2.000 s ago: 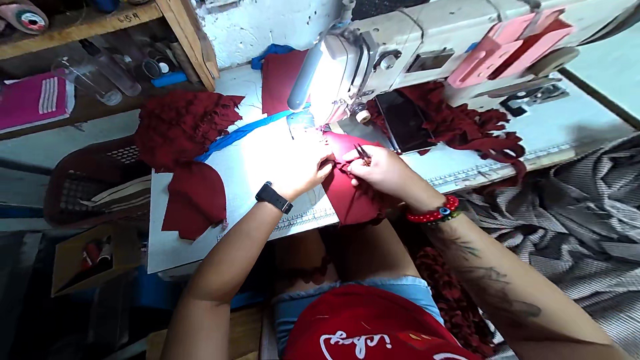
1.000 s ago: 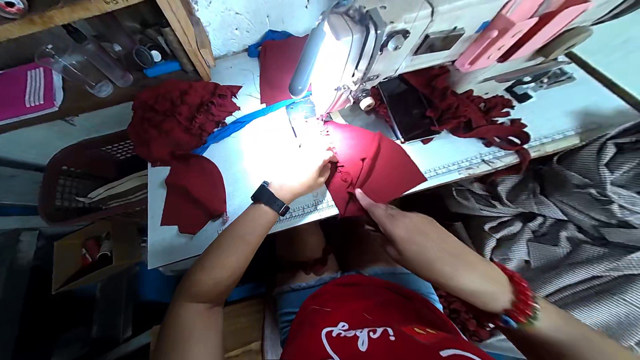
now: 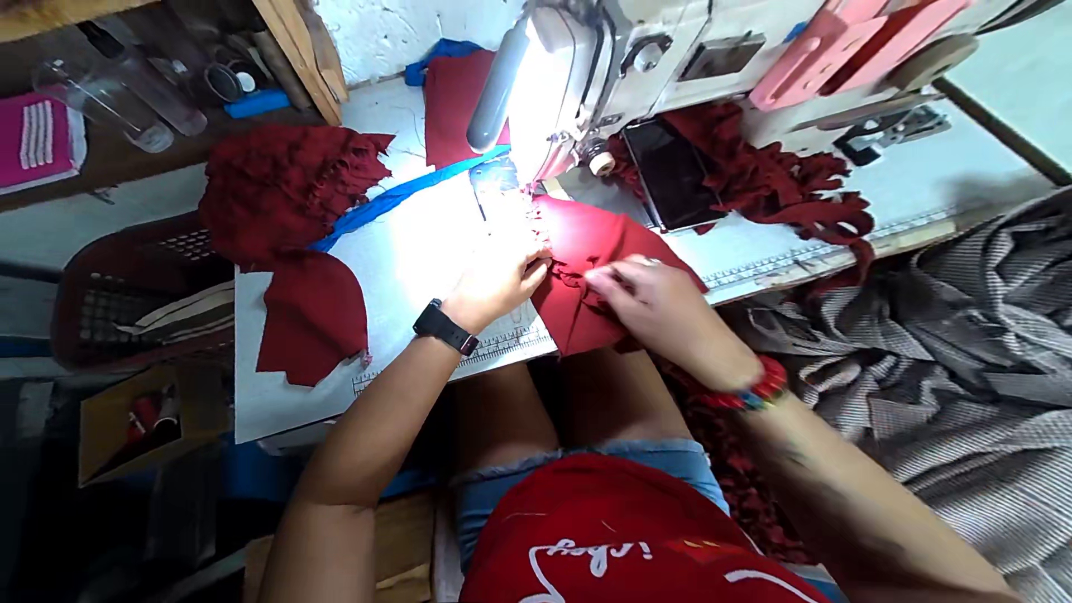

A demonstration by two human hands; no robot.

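A red fabric piece [image 3: 586, 318] with a gathered strip across it lies in front of the sewing machine [image 3: 578, 84], its upper edge close to the needle area, where glare hides detail. My left hand [image 3: 500, 280] grips the cloth's left edge between thumb and fingers. On the right, my right hand [image 3: 649, 306] has its thumb and forefinger at the gathered strip; it is slightly blurred, and whether it pinches the cloth is unclear. A dark phone [image 3: 672, 174] rests beside the machine on more red ruffled fabric [image 3: 787, 180].
At left on the white table [image 3: 402, 301] are a red ruffled heap [image 3: 285, 188], a flat red piece [image 3: 314, 318] and a blue strip [image 3: 402, 194]. A plastic basket [image 3: 92, 260] and an open box [image 3: 126, 427] stand left of the table. Striped fabric [image 3: 946, 352] fills the right side.
Two seconds ago my right hand held small dark scissors or snips near my left hand; now none show there. It has moved up along the cloth since one second ago.
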